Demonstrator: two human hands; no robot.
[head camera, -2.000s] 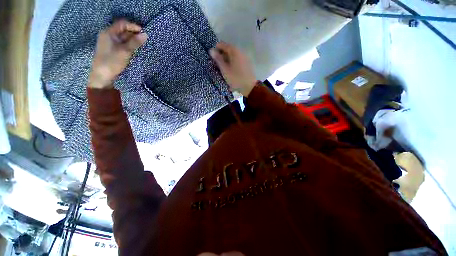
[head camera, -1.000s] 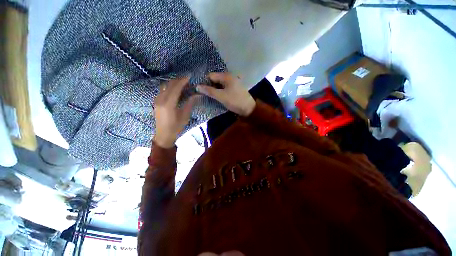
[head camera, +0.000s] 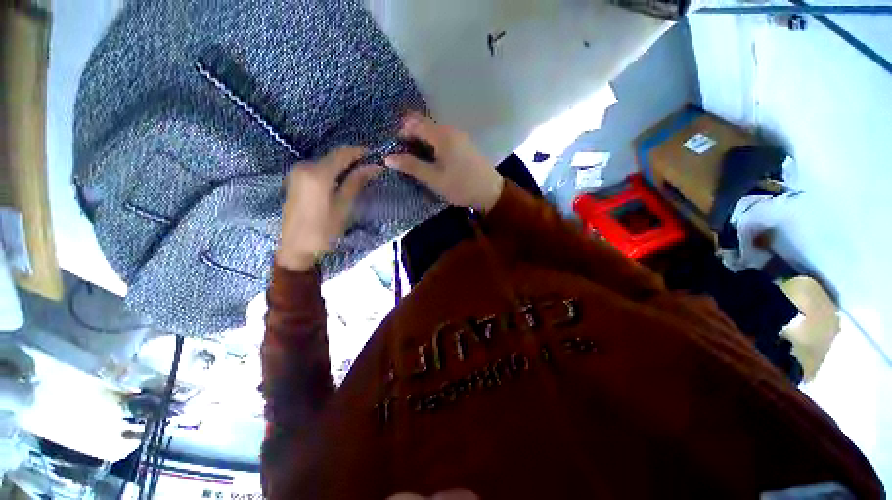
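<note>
A speckled black-and-white tweed garment (head camera: 293, 59) lies on the pale pressing table (head camera: 489, 88), its lower part folded in soft ridges. A dark slit with a light edge, like a welt pocket (head camera: 249, 109), runs across it. Shorter slits show on the lower left folds. My left hand (head camera: 318, 200) and my right hand (head camera: 440, 161) are close together at the garment's edge nearest me. Their fingertips pinch the dark edge (head camera: 377, 161) between them. The exact fold under the fingers is partly hidden and blurred.
A wooden edge (head camera: 31, 156) stands at the far left. A red plastic stool or crate (head camera: 629, 217) and a cardboard box (head camera: 699, 161) are on the floor at right, with dark cloth and scraps nearby. A dark object is cut off at the top edge.
My left hand has moved right and down from the garment's upper part to join my right hand. The near part of the garment has been gathered into folds, showing the slit more fully.
</note>
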